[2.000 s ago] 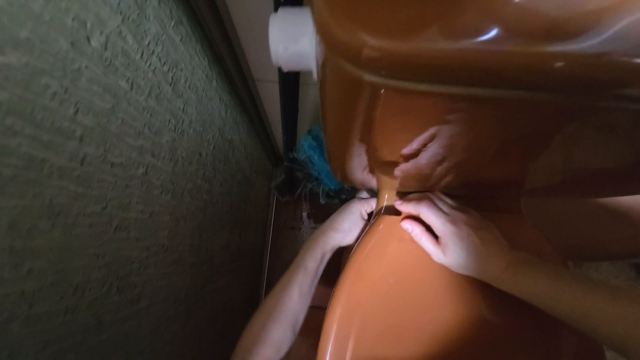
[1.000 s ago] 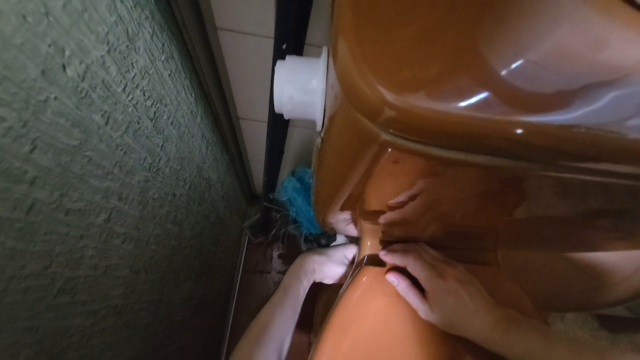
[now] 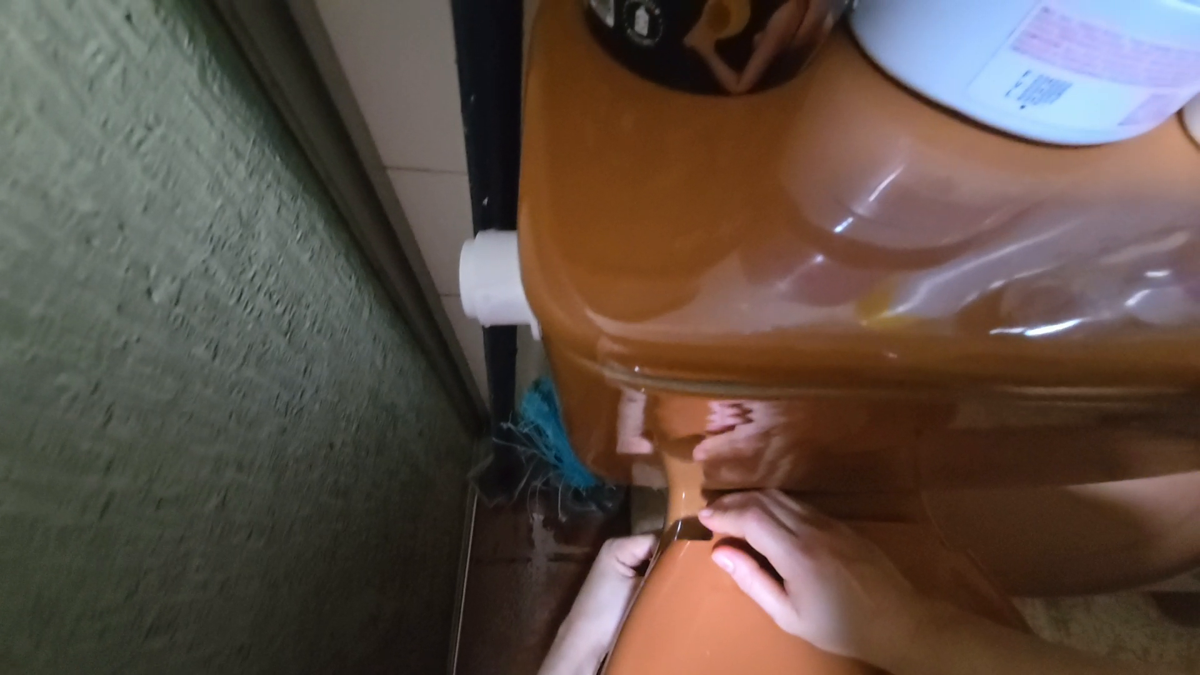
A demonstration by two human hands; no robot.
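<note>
An orange-brown toilet lid [image 3: 722, 609] lies below a glossy brown toilet tank [image 3: 656, 216]. My right hand [image 3: 797, 572] rests on the lid at its hinge end, with thumb and forefinger beside a small dark gap. At the lid's left edge is my left hand [image 3: 628, 562], partly hidden under or behind the rim; what its fingers touch cannot be seen. The tank's front reflects the hands.
A textured green wall [image 3: 187, 375] runs along the left. A white knob-like fitting [image 3: 497, 278] juts from the tank's side, above blue bristles or fibres [image 3: 548, 436]. On the tank top stand a dark container [image 3: 722, 37] and a white tub [image 3: 1022, 66].
The view has shifted so that more of the tank top and the containers on it show. Both hands stay around the same hinge end of the lid.
</note>
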